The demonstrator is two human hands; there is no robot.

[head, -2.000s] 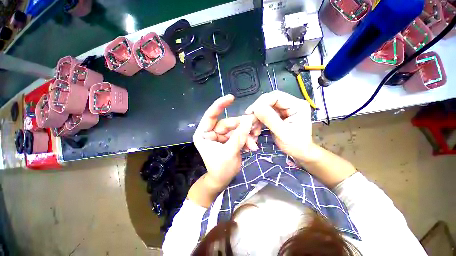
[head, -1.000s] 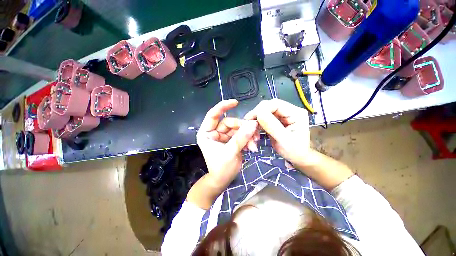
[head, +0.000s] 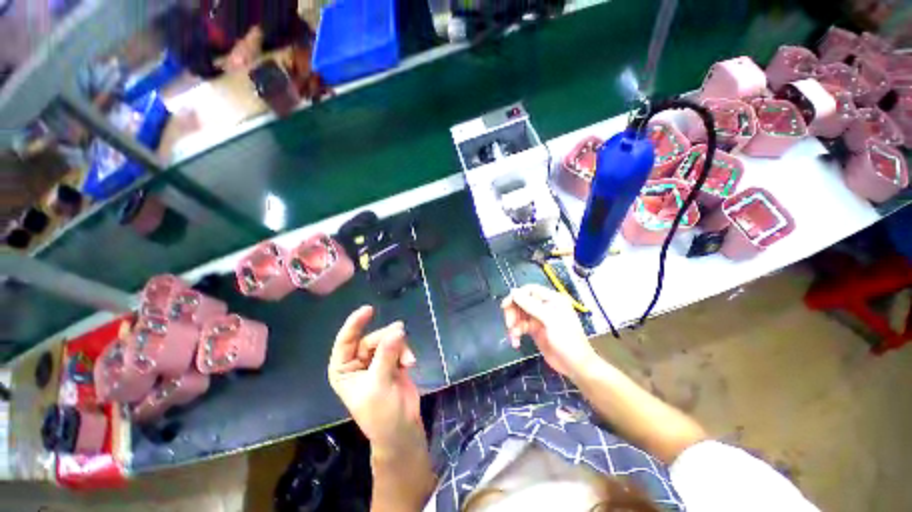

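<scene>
My left hand is raised over the front edge of the dark bench mat. Its index finger stands out and its thumb tip is close to another fingertip. My right hand is to its right, apart from it, with fingers curled. Both are blurred, so a tiny part in the fingertips cannot be made out. A black square frame lies flat beyond my right hand. More black frames lie farther left. A blue electric screwdriver is above the bench, right of the white-grey screw feeder.
Pink housings stand in a left pile, a middle pair and a large group on the right white surface. Yellow-handled nippers lie by the feeder. A black cord loops beside them. A blue tray is across the line.
My hands have come apart, the left to the left. The view has tilted up and shifted, showing more of the line beyond and the housings at right.
</scene>
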